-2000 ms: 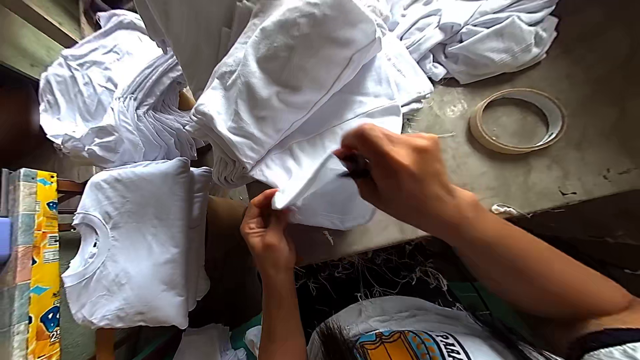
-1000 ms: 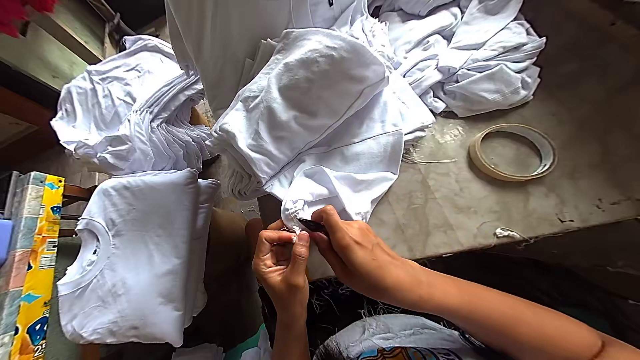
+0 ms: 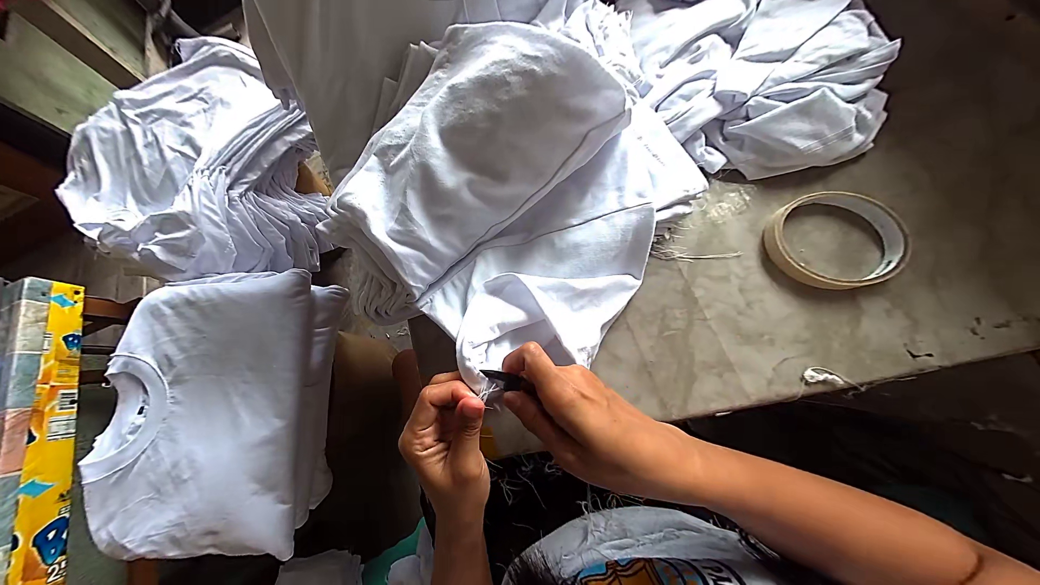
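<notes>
White knit fabric, seemingly a garment (image 3: 561,236), drapes from a stack at the table's near edge. My left hand (image 3: 451,435) pinches its lower corner, where loose white threads (image 3: 489,393) stick out between the fingertips. My right hand (image 3: 577,414) grips a small dark tool (image 3: 508,380), perhaps thread snips, with its tip at those threads. Most of the tool is hidden by my fingers. Under the draped piece, folded white layers (image 3: 378,280) show at the left.
A tape roll (image 3: 837,241) lies on the worn table (image 3: 715,325), right of the fabric. Behind it is a heap of white cloth (image 3: 796,97). At left are a bunched white pile (image 3: 187,171), folded white T-shirts (image 3: 211,406) and a yellow patterned box (image 3: 49,439).
Two seconds ago my right hand was higher, over the fabric, and apart from my left. Both hands now meet at the fabric's corner, which is gathered and hangs lower.
</notes>
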